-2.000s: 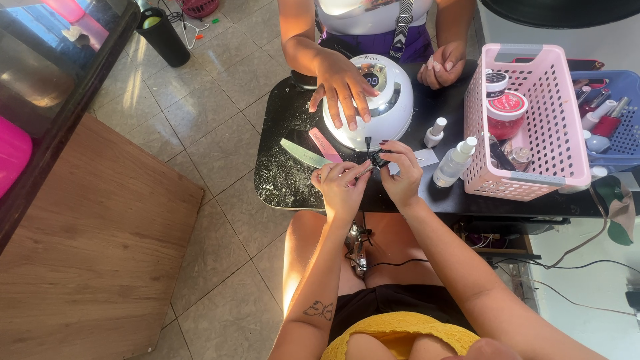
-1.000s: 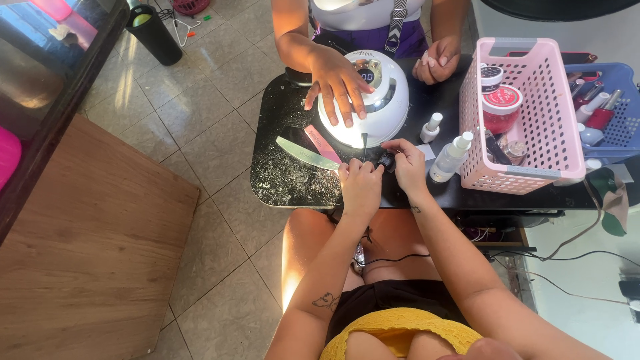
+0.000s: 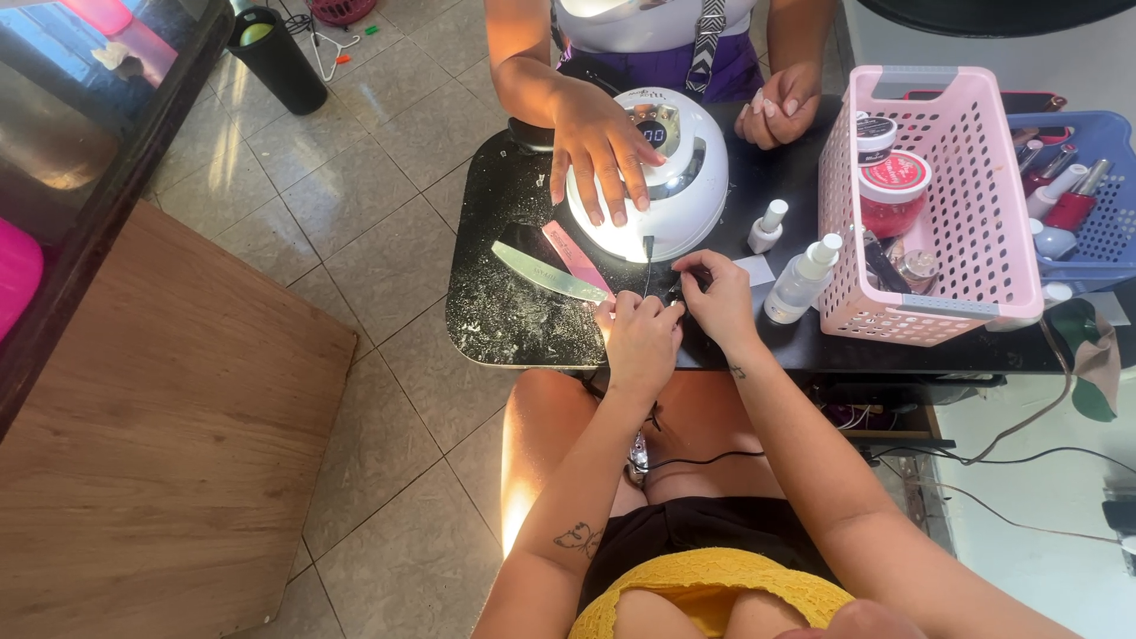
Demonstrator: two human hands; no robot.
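At the near edge of the black table, my left hand (image 3: 641, 342) lies beside the lower tips of a pale green nail file (image 3: 548, 273) and a pink nail file (image 3: 575, 257). My right hand (image 3: 717, 297) is just right of it, fingers bent around a small black object (image 3: 676, 291), partly hidden between the hands, with a thin black cable near it. Whether my left fingers grip it too is unclear. Beyond stands a white nail lamp (image 3: 701, 191) with a lit display; another person's hand (image 3: 603, 151) rests on top of it, their other hand (image 3: 778, 105) curled at its right.
Right of my hands stand a spray bottle (image 3: 801, 280), a small white bottle (image 3: 768, 226) and a pink basket (image 3: 932, 311) of jars. Behind it is a blue basket (image 3: 1100, 257) with polish bottles. White dust covers the table's left corner (image 3: 506, 333). A cable crosses my lap.
My two hands, close together on a dark object two seconds ago, now sit slightly apart, the left with its knuckles up. The other person's hand stays on the lamp.
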